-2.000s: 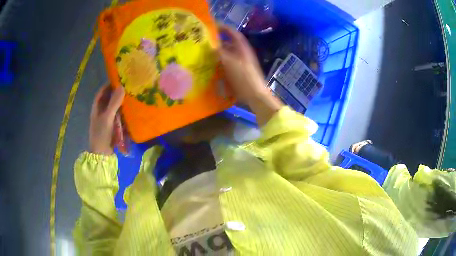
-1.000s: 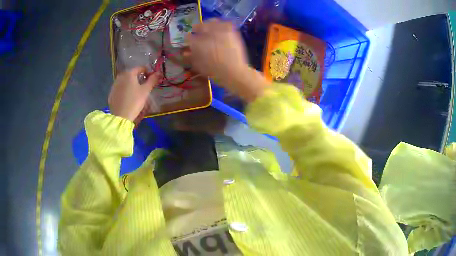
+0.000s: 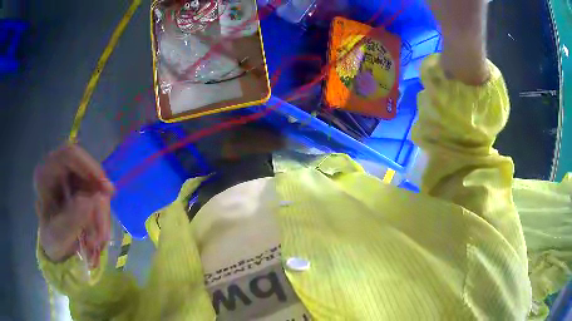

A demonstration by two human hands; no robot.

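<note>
Thin red wires (image 3: 213, 130), blurred, stretch across the view from my left hand toward the upper right. My left hand (image 3: 74, 200), at the far left, holds their end; something red and shiny hangs below its fingers. My right hand (image 3: 463, 34) is raised at the top right, its fingers cut off by the top edge, so its grip is hidden. The open tin (image 3: 266, 78) with a yellow rim sits at upper left-centre; white and red coils, clear bags and a dark wire lie inside. Its orange lid (image 3: 333, 81) lies face up in the blue crate.
The blue crate (image 3: 411, 116) is right of the tin. A blue stool (image 3: 141, 182) is below and left of the tin. Yellow floor tape (image 3: 103, 72) runs down the left. Another person's yellow-green sleeve (image 3: 549, 213) shows at the right edge.
Both hands have left the tin and moved far apart, left hand down-left, right hand up-right. Red wires now stretch across the view. The orange lid appears slightly farther left.
</note>
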